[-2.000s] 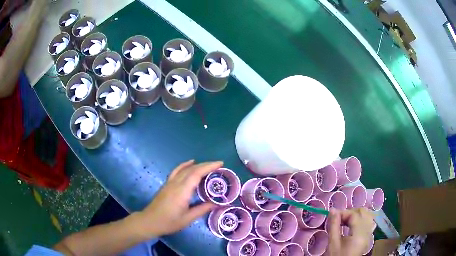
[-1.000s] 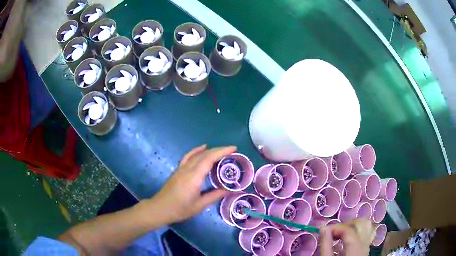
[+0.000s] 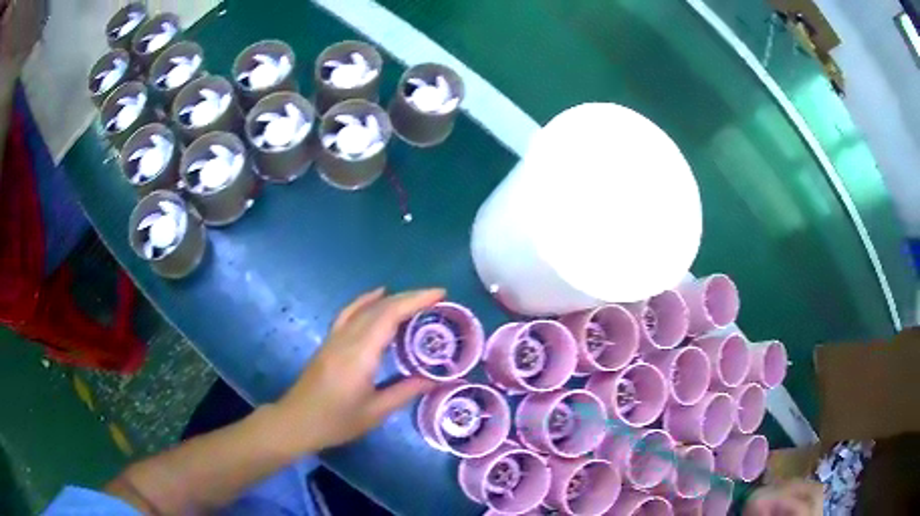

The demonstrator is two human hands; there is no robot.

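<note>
My left hand (image 3: pixel 348 378) has its thumb and fingers around a pink fan housing (image 3: pixel 440 343) at the left end of the group. My right hand (image 3: pixel 787 500) is blurred and partly cut off at the bottom edge. It holds a thin green applicator stick (image 3: pixel 671 454), which is smeared by motion and slants left over the housings. Its tip is too blurred to place exactly. Several pink housings stand close together, open mouths up, with spokes and small hubs inside.
A large white tub (image 3: pixel 615 207) stands behind the pink housings. Grey-brown housings with white fan wheels (image 3: pixel 355 141) stand at upper left. A cardboard box (image 3: pixel 868 388) and a white pile (image 3: pixel 842 474) are at right. Another person's arm shows at the upper left edge.
My right hand has moved right and down. The stick has moved off the hub of the second-row left housing and is now blurred. My left hand stays at the same housing.
</note>
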